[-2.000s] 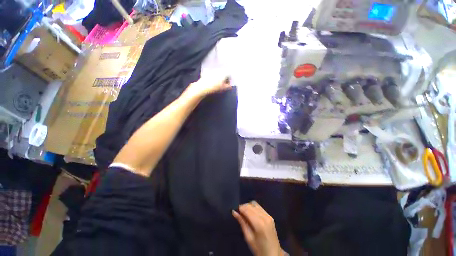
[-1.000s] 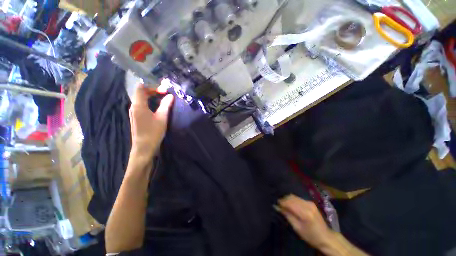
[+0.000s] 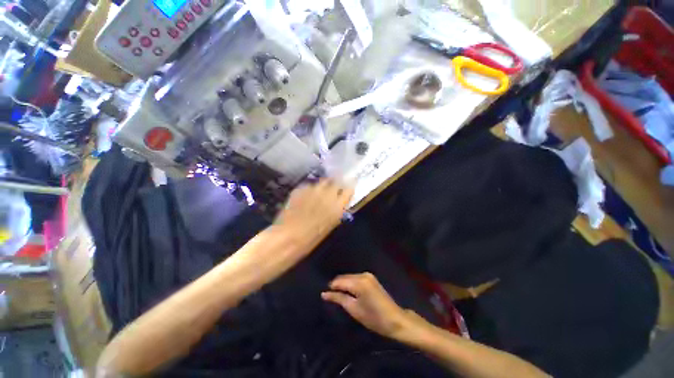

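Note:
Black cloth (image 3: 140, 236) lies left of and under the needle area and runs down over the lap. The grey-white sewing machine (image 3: 222, 111) with a red oval badge stands above it, its needle area (image 3: 222, 181) brightly lit. My left hand (image 3: 314, 207) is at the front edge of the machine bed, right of the needle; its fingertips are blurred, and whether they grip anything cannot be told. My right hand (image 3: 362, 299) is over the black cloth on the lap, fingers bent, thumb side to the left; a grip on the cloth cannot be made out.
Yellow-and-red scissors (image 3: 480, 70) and a tape roll (image 3: 424, 90) on clear plastic lie right of the machine. White tape (image 3: 355, 103) crosses the bed. Dark piles (image 3: 480, 207) lie to the right. White scraps (image 3: 584, 177) hang near a red basket (image 3: 628, 111).
My left hand has moved right from the needle area to the bed's front edge. My right hand is further left and slightly higher. The view has shifted right, showing the red basket.

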